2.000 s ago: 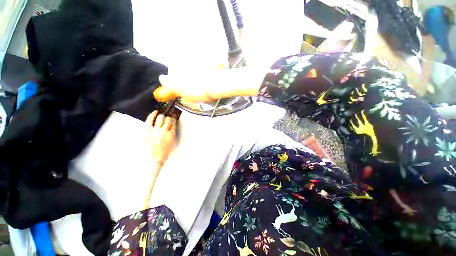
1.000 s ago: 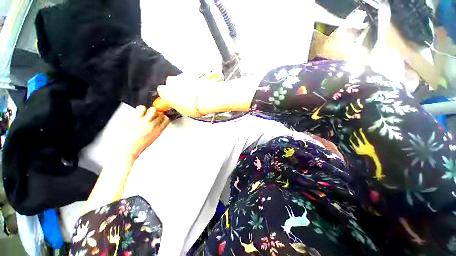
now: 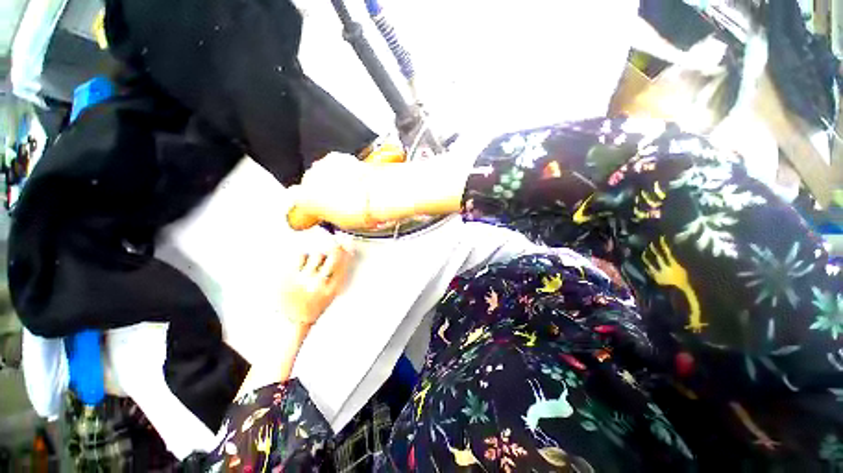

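A plain black garment lies across the left and top of the white table cover, its narrow end reaching up to my right hand. The steam iron is mostly under my right hand and forearm; its orange-brown handle shows on both sides of the hand. My right hand is closed around the handle. My left hand rests on the white cover just below the iron, fingers bent and slightly apart, with no cloth visible in it. Glare washes out both hands.
A dark hose and a coiled cord rise from the iron's rear. Blue pieces show at the left, below the garment. Plaid cloth hangs at the lower left. Cardboard and scraps are at the upper right.
My left hand has come off the black garment's end and moved down onto the white cover. The garment's end now lies higher, beyond my right hand. My right hand stays on the iron.
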